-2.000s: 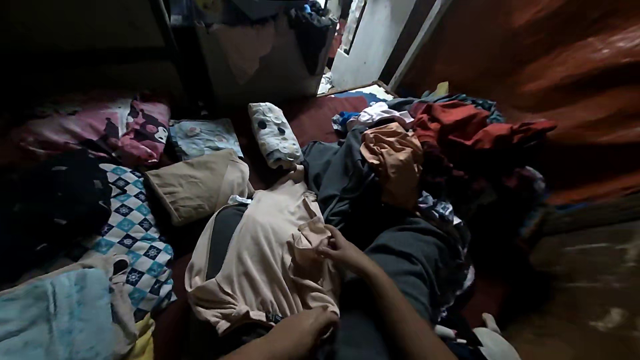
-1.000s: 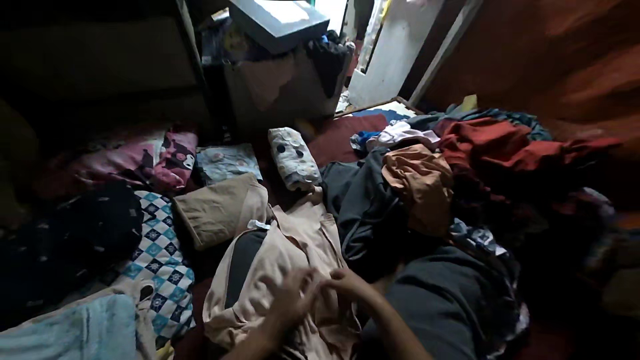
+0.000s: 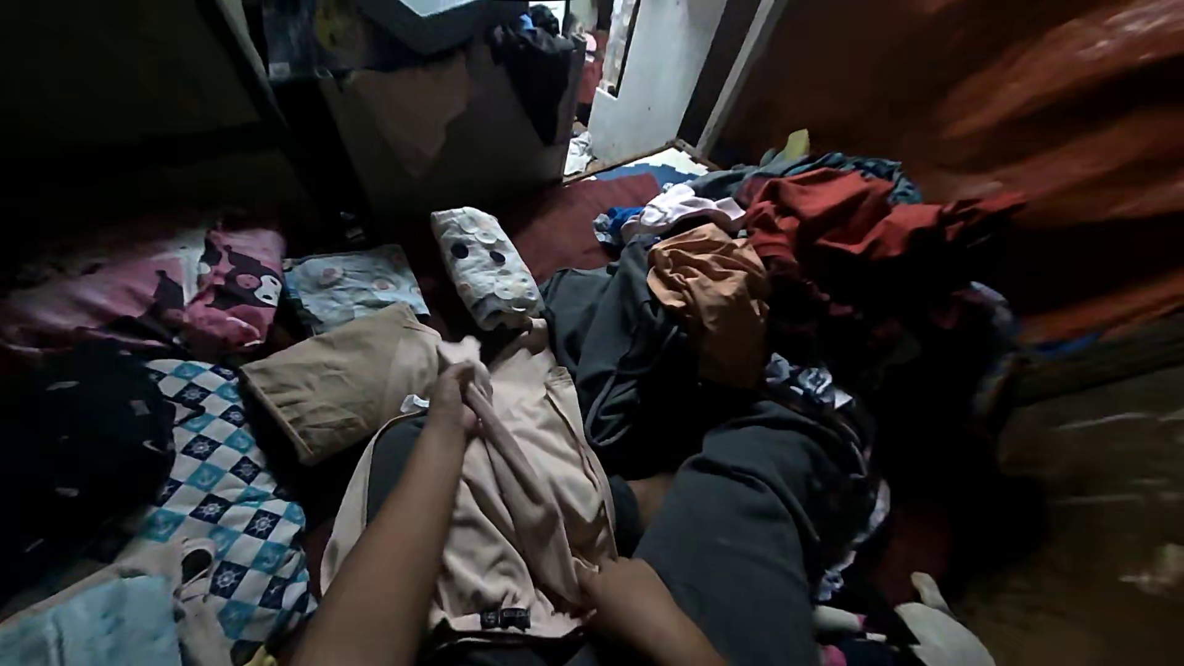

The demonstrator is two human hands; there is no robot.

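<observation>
A beige garment (image 3: 518, 481) with a dark label at its lower edge lies spread over my lap, against my grey-trousered leg. My left hand (image 3: 455, 398) is closed on a bunched fold near the garment's top. At its lower right edge, my right hand (image 3: 615, 592) pinches the cloth. A folded khaki cloth (image 3: 342, 379) lies left of the garment, and a rolled white spotted cloth (image 3: 486, 264) sits beyond it.
To the right lies a heap with an orange cloth (image 3: 717, 287) and a red cloth (image 3: 832, 217). On the left are a blue-and-white checked cloth (image 3: 227, 499), a pink printed cloth (image 3: 236, 287), a black cloth (image 3: 83, 444) and a light blue towel (image 3: 102, 624). A doorway stands behind.
My hands were close together over the middle of the beige garment. Now they are apart, the left farther forward with a fold lifted, the right down at the lower edge.
</observation>
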